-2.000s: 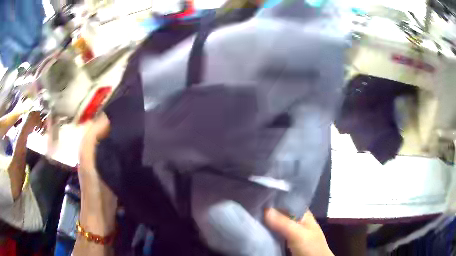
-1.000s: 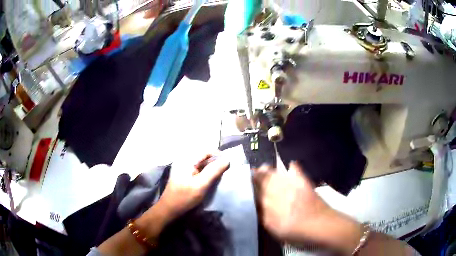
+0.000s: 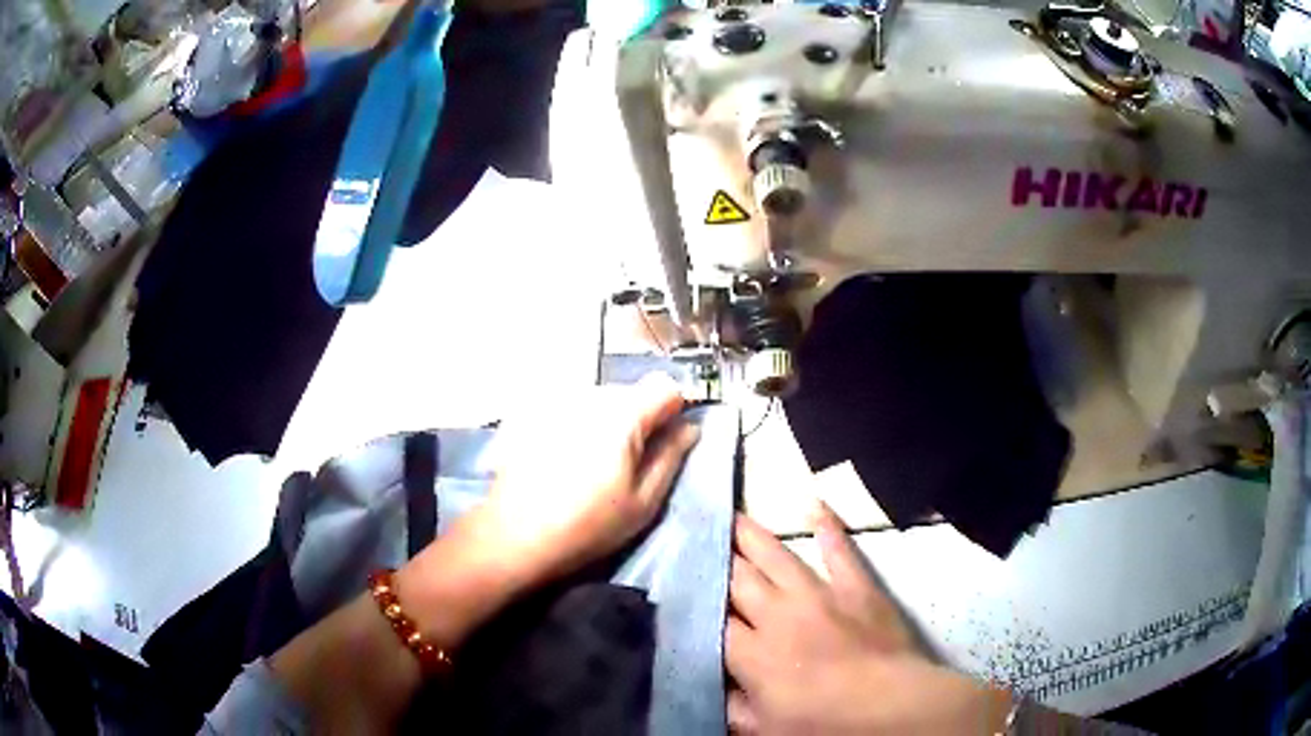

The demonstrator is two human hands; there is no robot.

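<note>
The garment (image 3: 687, 575) lies in front of the needle, with a pale grey-blue strip running up to the presser foot (image 3: 705, 377). Its dark cloth and pale areas with a black band spread to the left. My left hand (image 3: 590, 475) lies on the cloth just left of the strip, fingertips close to the presser foot. My right hand (image 3: 805, 618) lies flat along the strip's right edge, fingers apart. Whether either hand pinches the cloth is hard to tell. The cream sewing machine (image 3: 935, 158) stands behind and right; its thread tension dial (image 3: 778, 180) faces me.
Black cut pieces (image 3: 920, 403) lie under the machine arm. A black cloth stack (image 3: 245, 288) is at the back left. A blue paddle shape (image 3: 381, 158) hangs above the table. A red flat item (image 3: 82, 443) is at far left. A printed ruler (image 3: 1136, 654) runs along the front right.
The garment was held up in both hands, then laid at the needle. Since then my left hand has moved slightly up and my right hand slightly down along the strip. The view has shifted closer.
</note>
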